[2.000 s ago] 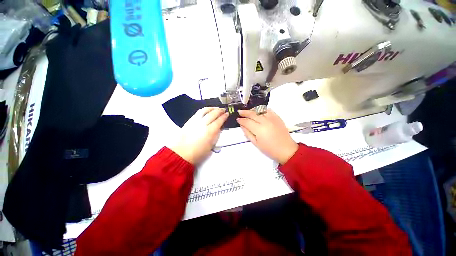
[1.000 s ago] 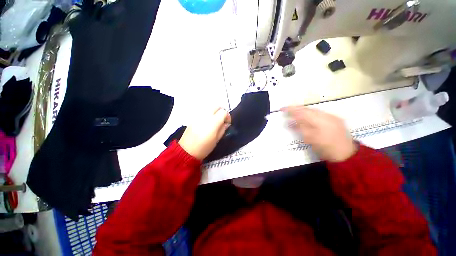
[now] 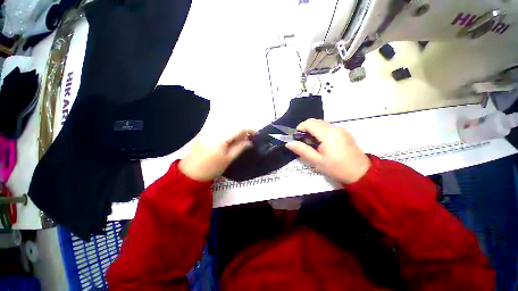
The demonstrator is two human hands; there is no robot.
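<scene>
The curved black cut piece [image 3: 267, 153] lies on the white table in front of the needle area, with a small label-like mark near its middle. My right hand [image 3: 332, 149] holds the thread snips [image 3: 285, 134], blades apart and pointing left over the black piece. My left hand [image 3: 218, 152] is at the piece's left side, thumb and forefinger close together near the blade tips; a thread between them cannot be made out. The presser foot and needle [image 3: 306, 79] are behind the piece, with no cloth under them.
The white sewing machine [image 3: 443, 34] stands behind right. Small black fabric squares [image 3: 401, 73] lie on its bed. Large black panels [image 3: 113, 113], one labelled, cover the left. A translucent bottle [image 3: 483, 126] lies at the right. Blue baskets [image 3: 96, 256] are below the table edge.
The black piece has come out from under the needle toward me. My right hand has picked up the snips and moved in over the piece. The blue lamp has left the view.
</scene>
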